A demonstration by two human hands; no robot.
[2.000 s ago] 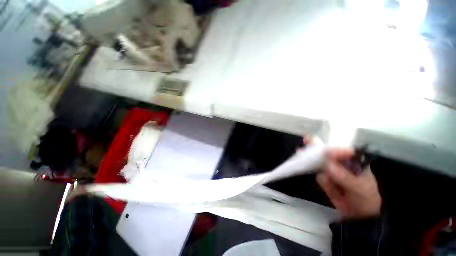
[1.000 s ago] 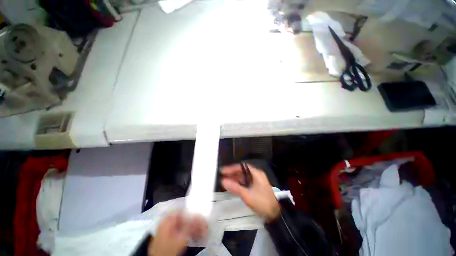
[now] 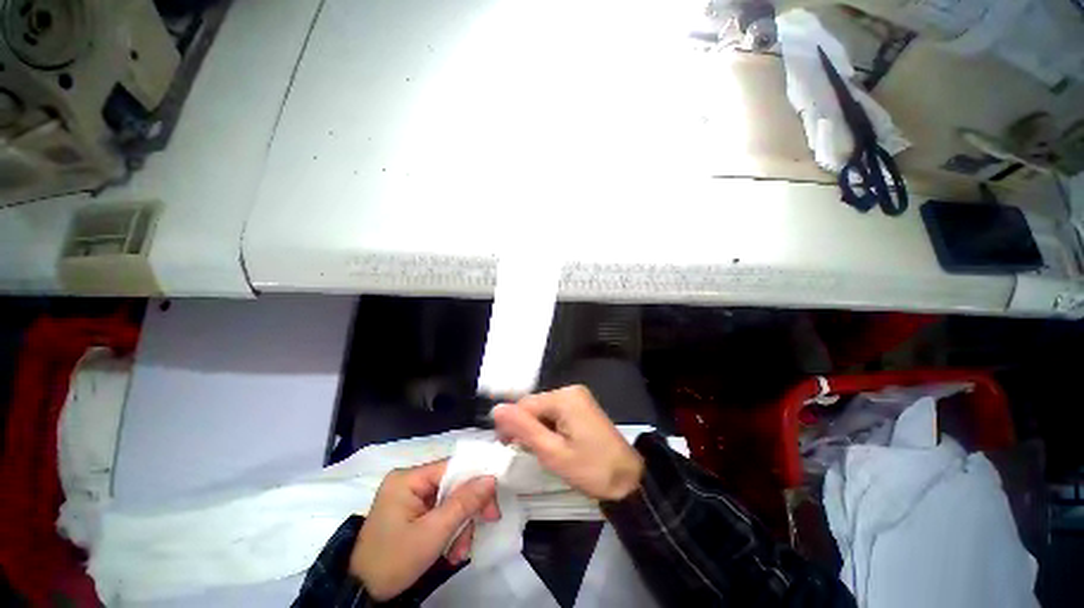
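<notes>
A white strip (image 3: 520, 333) hangs over the front edge of the white machine table (image 3: 392, 271). My left hand (image 3: 416, 523) pinches a white fabric piece (image 3: 478, 466) between thumb and fingers over the lap. My right hand (image 3: 573, 439) is right beside it, fingers curled at the piece's upper end, just below the hanging strip. A small dark tip shows at the right fingertips; most of that tool is hidden. A pile of off-white strips (image 3: 250, 517) lies across the lap and the white board (image 3: 238, 398).
Black shears (image 3: 874, 166) lie on white cloth, with a black smartphone (image 3: 981, 235) beside them at the table's right. Red baskets with white fabric stand below, left (image 3: 24, 439) and right (image 3: 788, 434). A cream sewing machine (image 3: 71, 95) is at upper left.
The view has swung round and settled over the table. The hands have come together. The left hand, earlier at the hanging strip's lower end, now holds a piece below it.
</notes>
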